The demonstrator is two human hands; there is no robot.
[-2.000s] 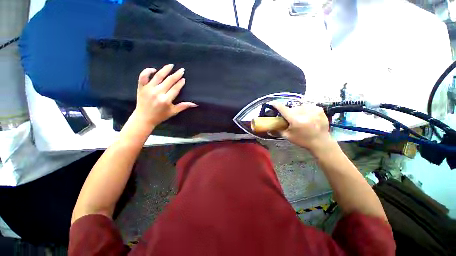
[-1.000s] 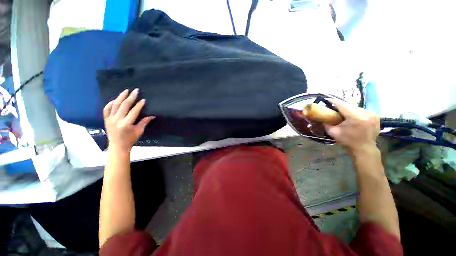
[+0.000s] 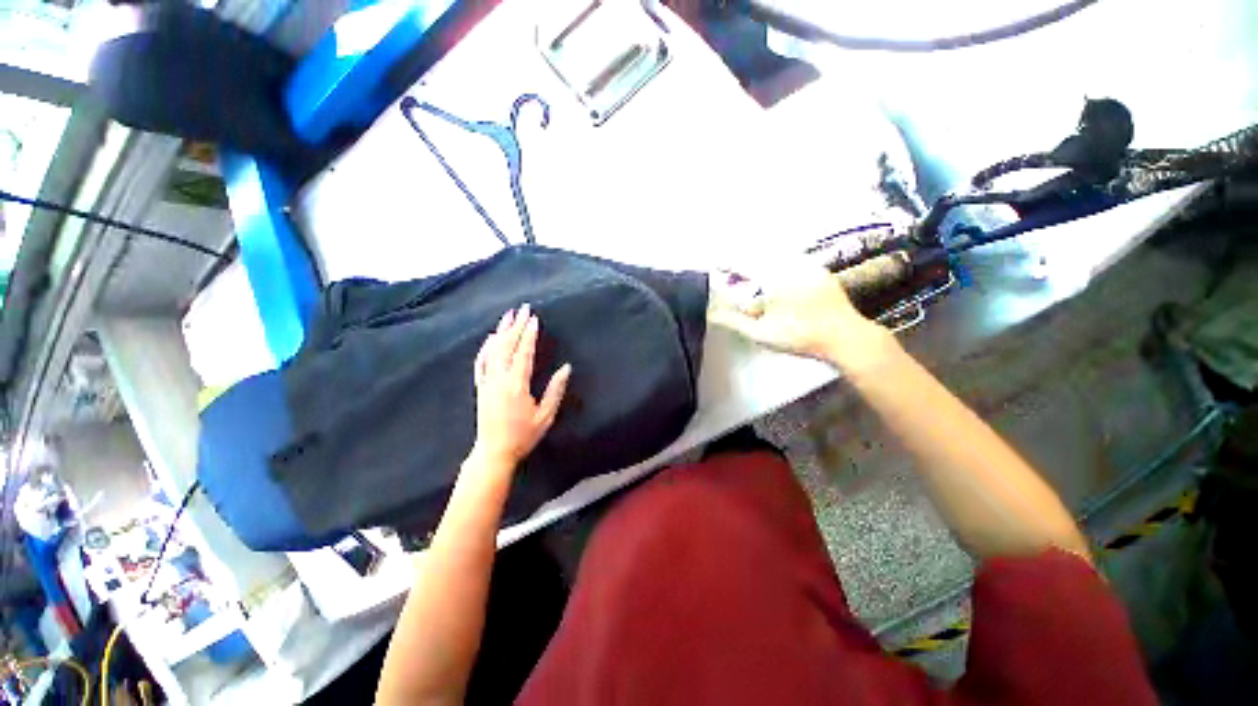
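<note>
A dark garment [image 3: 607, 352], which looks like a jacket, lies over the blue padded arm [image 3: 242, 462]. Several small dark buttons show near its left end. My left hand [image 3: 517, 393] rests on the cloth with its fingers apart, holding nothing. My right hand [image 3: 780, 306] is at the garment's right end, with its fingers closed on the cloth edge. The iron [image 3: 876, 276] is parked just right of my right hand, with its wooden handle showing. Its soleplate is mostly hidden.
A black hanger [image 3: 508, 138] lies on the white table [image 3: 717, 173] behind the garment. A metal plate [image 3: 607, 62] is at the back. Black hoses [image 3: 1021, 200] run right from the iron. A blue frame [image 3: 269, 255] stands at the left. A phone-like object [image 3: 359, 552] lies near the front edge.
My right hand has let go of the iron and taken the garment's right end. My left hand has moved right along the cloth. The view has turned, showing the hanger and more of the left side.
</note>
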